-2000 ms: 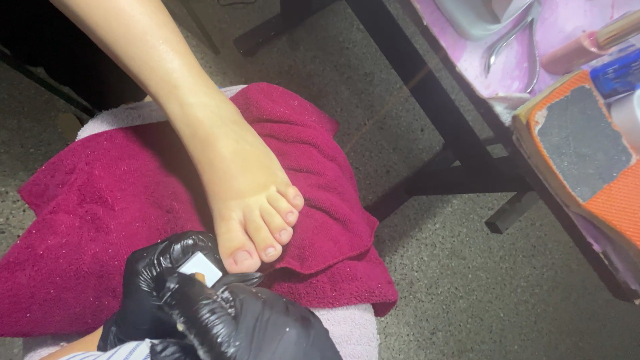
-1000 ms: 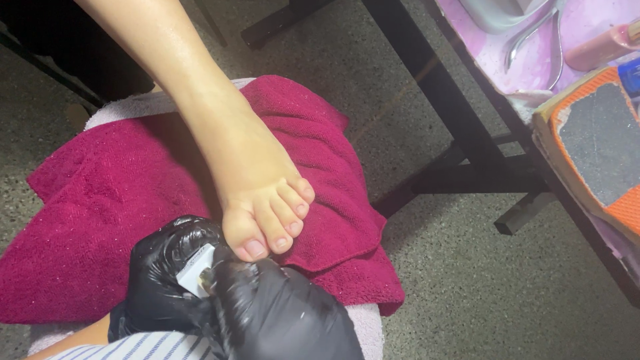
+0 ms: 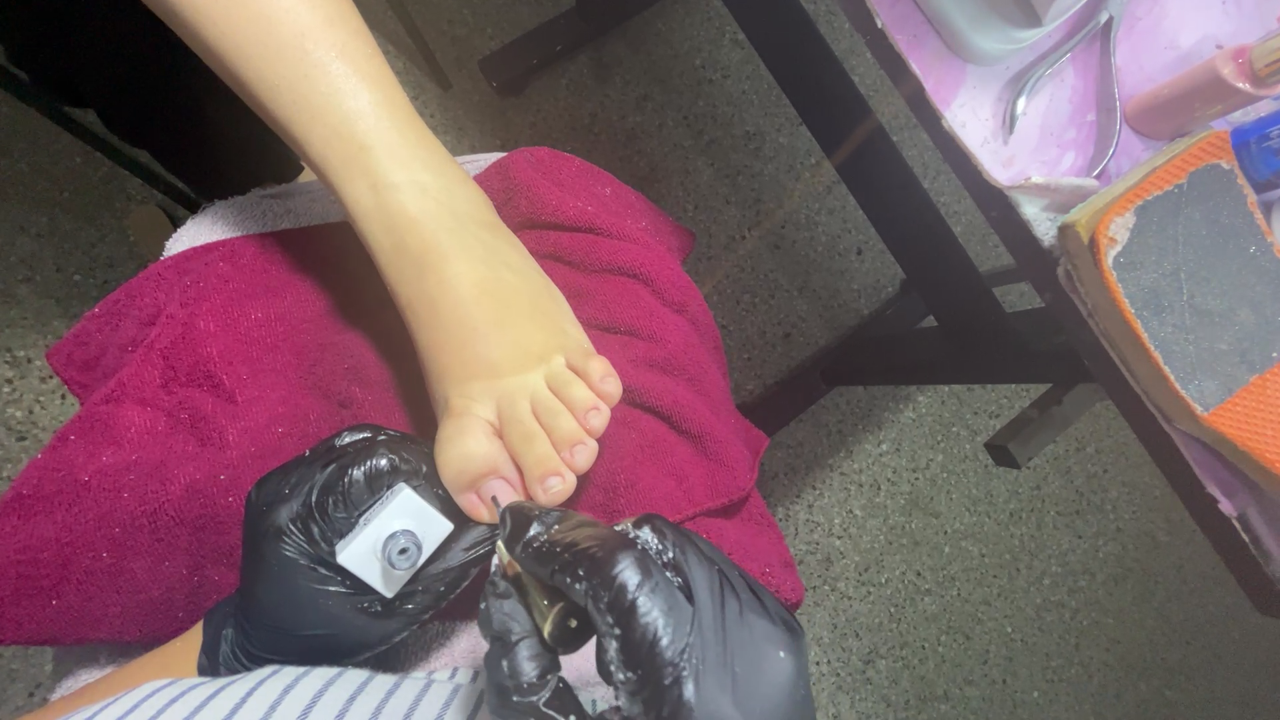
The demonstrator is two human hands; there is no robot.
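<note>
A person's bare foot point(image 3: 500, 350) rests on a magenta towel point(image 3: 190, 420). My left hand point(image 3: 340, 560), in a black glove, holds a small white square bottle point(image 3: 385, 560) with its round open neck facing up, and its fingers are beside the big toe. In my right hand point(image 3: 660, 610), also black-gloved, is a nail polish cap with its brush point(image 3: 550, 605), pinched between thumb and fingers. The thin brush tip is at the big toenail point(image 3: 497, 492).
At the right, a table point(image 3: 970, 85) with a pink-stained cover holds metal nippers point(image 3: 1112, 90), a pink bottle point(image 3: 1190, 100), a blue object point(image 3: 1258, 150) and an orange foot file point(image 3: 1200, 290). Black metal table legs point(image 3: 850, 160) stand over the speckled floor point(image 3: 900, 580).
My right hand has moved off the white bottle, whose open neck now shows, and the brush tip is at the big toenail. Earlier both hands were together around the bottle.
</note>
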